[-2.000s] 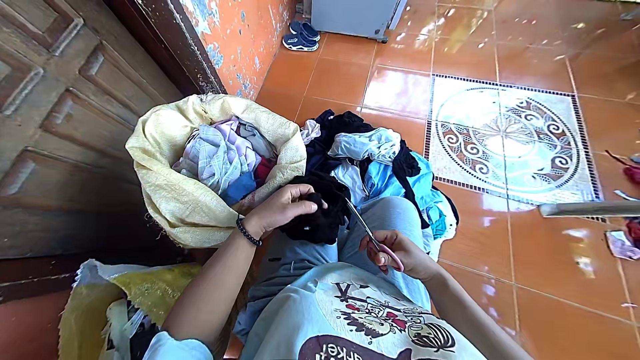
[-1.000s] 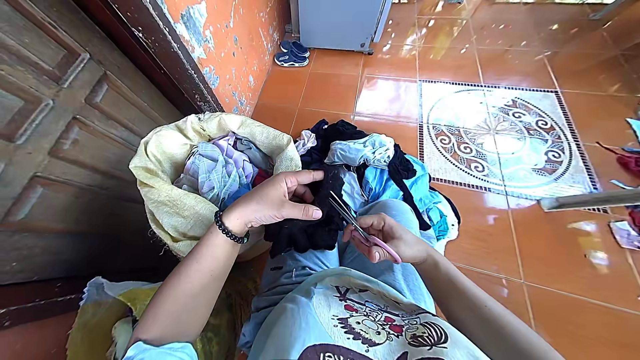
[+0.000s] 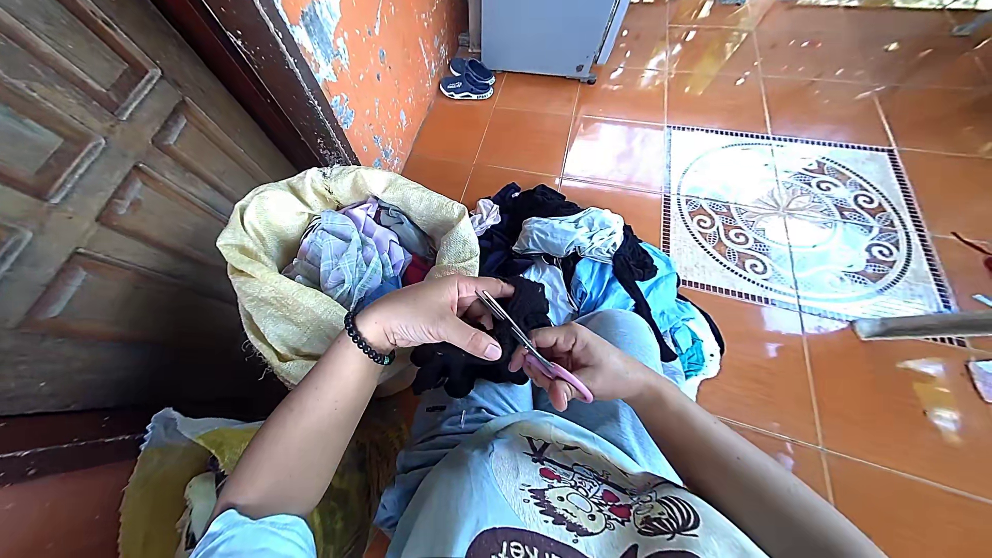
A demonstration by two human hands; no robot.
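My right hand (image 3: 585,364) is closed on the pink handles of a pair of scissors (image 3: 559,373), whose blades point up and left toward my left hand. The blades look nearly closed. My left hand (image 3: 438,314), with a black beaded bracelet at the wrist, is at a bunched black cloth (image 3: 465,372) lying over my lap; its thumb and fingers are spread around the blade tips. Whether the fingers grip the cloth is hard to tell. Just beyond my knees lies a heap of black, white and light blue cloths (image 3: 573,236).
A cream woven sack (image 3: 271,263) filled with cloths stands at left, beside a wooden door (image 3: 155,194). Below it lies a yellowish sack (image 3: 155,480). Dark blue clogs (image 3: 467,80) sit by the orange wall. A wooden piece (image 3: 922,325) lies on the tiles at right.
The scissors' blades, spread apart one second ago, are now closer together. My left hand has moved nearer to the blades, and the black cloth is more bunched.
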